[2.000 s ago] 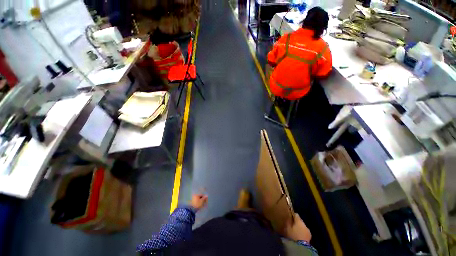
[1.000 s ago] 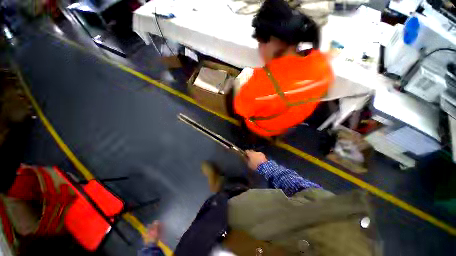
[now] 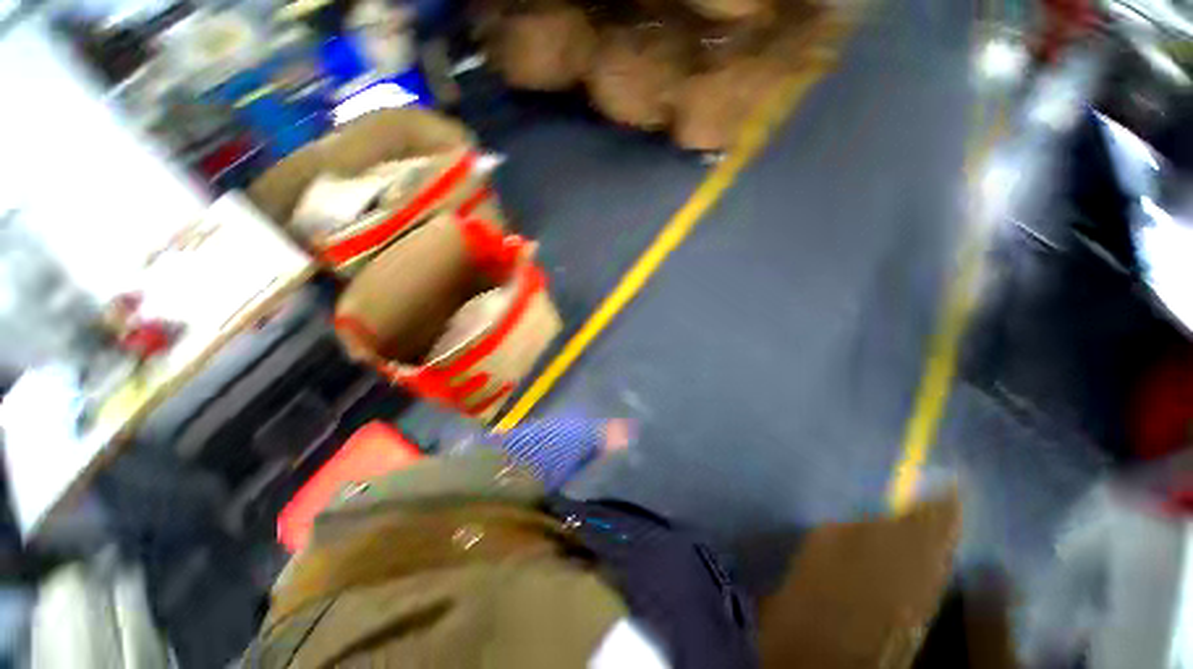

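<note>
The flat brown carton [image 3: 857, 588] shows at the bottom right, beside my body, with its lower part cut off by the frame edge. My right hand is not visible; whether it is on the carton is hidden. My left hand [image 3: 618, 434] is small and blurred in front of my body, past a blue patterned sleeve, over the grey floor. Its fingers cannot be made out, and no object shows in it.
Two open brown boxes with red tape on their rims, one nearer [image 3: 523, 342] and one behind [image 3: 353, 242], stand left of the yellow line [image 3: 641, 272]. A red chair seat [image 3: 347, 477] is close on my left. Brown bundles [image 3: 654, 79] lie at the top. Everything is blurred.
The view has swung along the aisle. The person in orange has left the picture. The carton has shifted from the middle to the bottom right, and my right hand has gone out of sight.
</note>
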